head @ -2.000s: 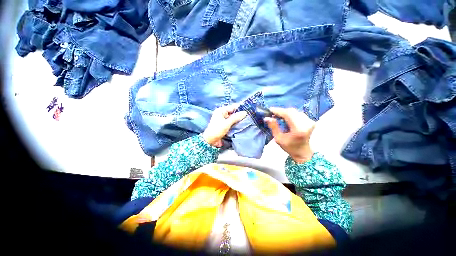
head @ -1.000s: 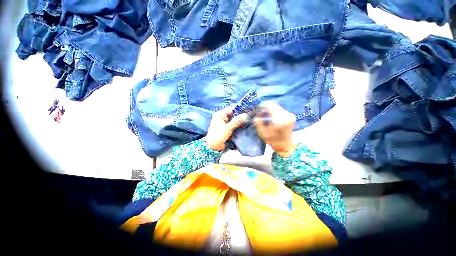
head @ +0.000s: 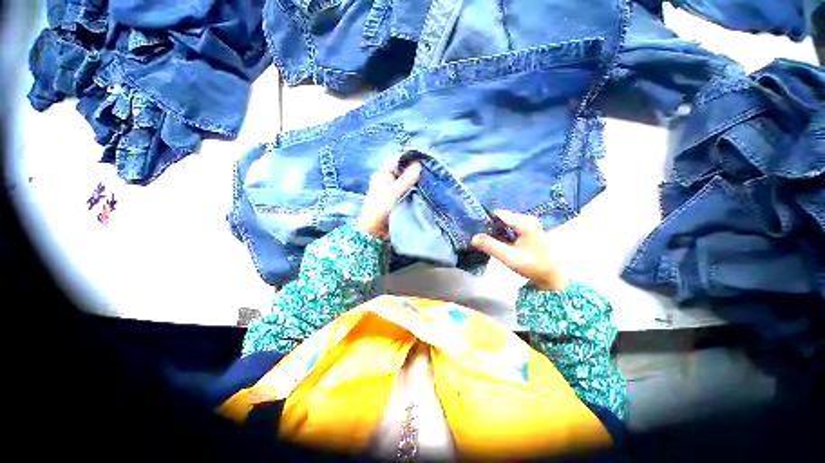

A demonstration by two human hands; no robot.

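A blue denim garment [head: 507, 118] with faded patches and pale stitching lies spread on the white table in front of me. My left hand [head: 391, 194] grips one end of a narrow cuff or sleeve end [head: 445, 192] of it. My right hand [head: 523, 246] grips the other end, so the band is stretched slanting between them. Lighter inner fabric hangs below the band. A small dark object shows at my right fingers, perhaps thread snips; its blades cannot be made out.
Crumpled denim heaps lie at the far left [head: 172, 81] and on the right [head: 742, 208], with more denim at the far side [head: 353, 45]. Small dark and reddish thread scraps [head: 102, 204] lie on the white tabletop [head: 208, 235] at left.
My hands have moved apart; the band, earlier bunched and upright between them, is now stretched out. My left hand has moved slightly left and up, my right hand down and right since one second ago.
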